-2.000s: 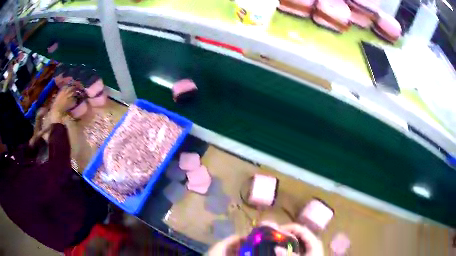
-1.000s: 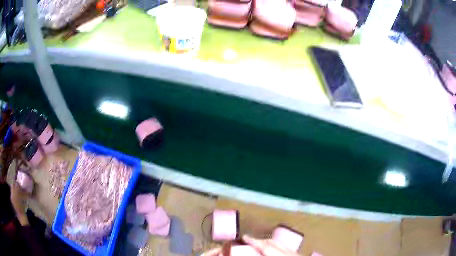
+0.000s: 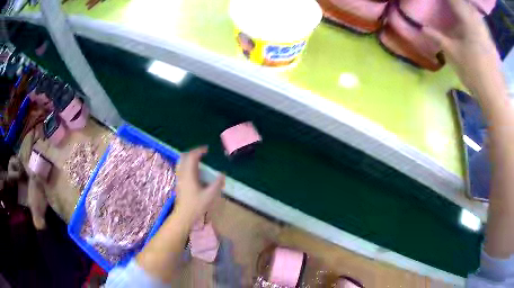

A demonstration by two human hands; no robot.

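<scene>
My left hand [image 3: 197, 188] is open with fingers spread, above the right edge of the blue tray and left of a pink case [image 3: 241, 138] on the green strip, not touching it. My right hand [image 3: 465, 48] reaches over the shelf at the upper right. Its fingers close on a pink case [image 3: 433, 12] among other pink cases [image 3: 407, 35]; the hand partly hides it. More pink cases stand on the bench, one upright [image 3: 287, 266] and one cut off by the lower edge [image 3: 348, 282]. A pink panel [image 3: 203, 242] lies near blurred grey panels [image 3: 227, 264].
The blue tray [image 3: 84, 243] holds a bagged heap of small pink pieces. A white tub [image 3: 275, 31] and a phone [image 3: 474, 146] are on the yellow-green shelf. A grey post [image 3: 76, 62] rises at left. Another worker's hand [image 3: 38, 194] is at the far left near pink cases.
My hands were together low over the bench; now they are apart, the left near the tray and the right up at the shelf cases. The view has shifted and tilted.
</scene>
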